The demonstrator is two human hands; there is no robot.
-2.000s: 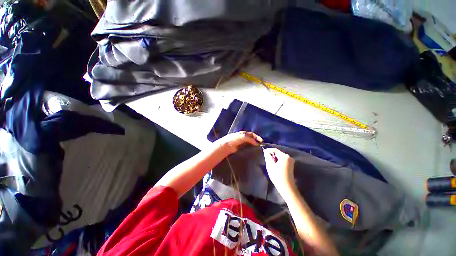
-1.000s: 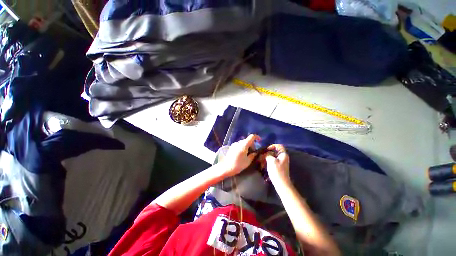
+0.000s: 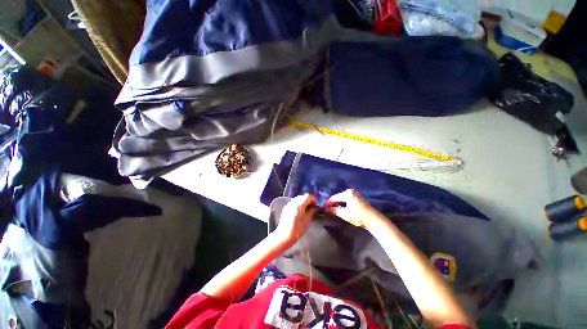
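The grey and navy jacket (image 3: 412,238) lies nearest me, over the table edge and my lap, with an orange-edged crest patch (image 3: 443,265) on its grey part. My left hand (image 3: 297,217) pinches the jacket's front edge. My right hand (image 3: 351,209) is close to its right, fingertips closed on a small dark reddish thing at the same edge; I cannot tell what it is. Needle and button cannot be made out. Fine thread strands (image 3: 309,257) hang in front of my red shirt. A round dish of glittering gold-brown pieces (image 3: 233,160) sits on the table.
A large grey and navy jacket pile (image 3: 199,96) stands at upper left. A folded navy garment (image 3: 405,76) lies behind the yellow tape measure (image 3: 370,138). A black plastic bag (image 3: 533,96) and dark thread spools (image 3: 566,209) are at right. More garments (image 3: 141,250) hang at left.
The view has shifted, showing more at the top. My hands have moved from the edge to a pinch side by side, with the right hand turned flatter and its forearm swung outward to the right.
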